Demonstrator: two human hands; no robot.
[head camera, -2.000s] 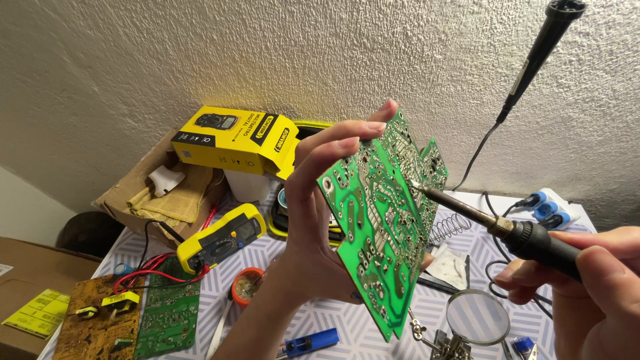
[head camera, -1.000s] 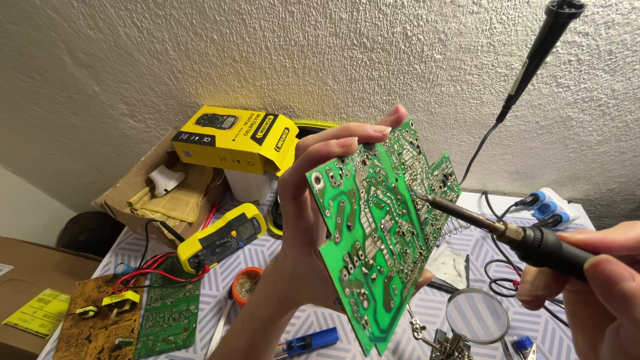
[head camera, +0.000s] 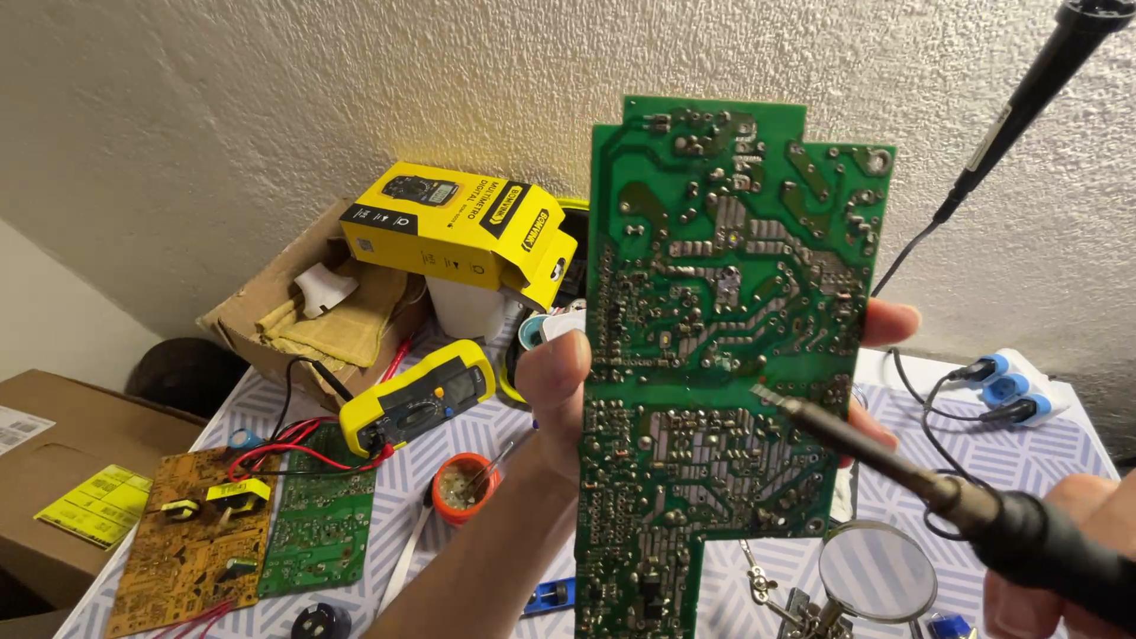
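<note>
My left hand (head camera: 564, 390) grips a green printed circuit board (head camera: 728, 355) upright, thumb at its left edge and fingers showing past the right edge. The solder side faces me. My right hand (head camera: 1056, 550), partly cut off by the frame edge, holds a soldering iron (head camera: 896, 470) by its black handle. Its tip lies over the middle right of the board; whether it touches cannot be told. Below the board stands a magnifying glass (head camera: 877, 572) on a metal helping-hand stand, partly hidden.
At left are a yellow multimeter (head camera: 417, 399) with red and black leads, a brown circuit board (head camera: 191, 541), another green board (head camera: 324, 524), an orange solder-paste-like tub (head camera: 463, 488) and a multimeter box (head camera: 453, 222) over a cardboard box (head camera: 240, 311). A power strip (head camera: 1012, 390) lies at right.
My left hand has turned the board from a slanted pose to nearly upright, facing me squarely. The soldering iron remains in my right hand, its tip now lower against the board.
</note>
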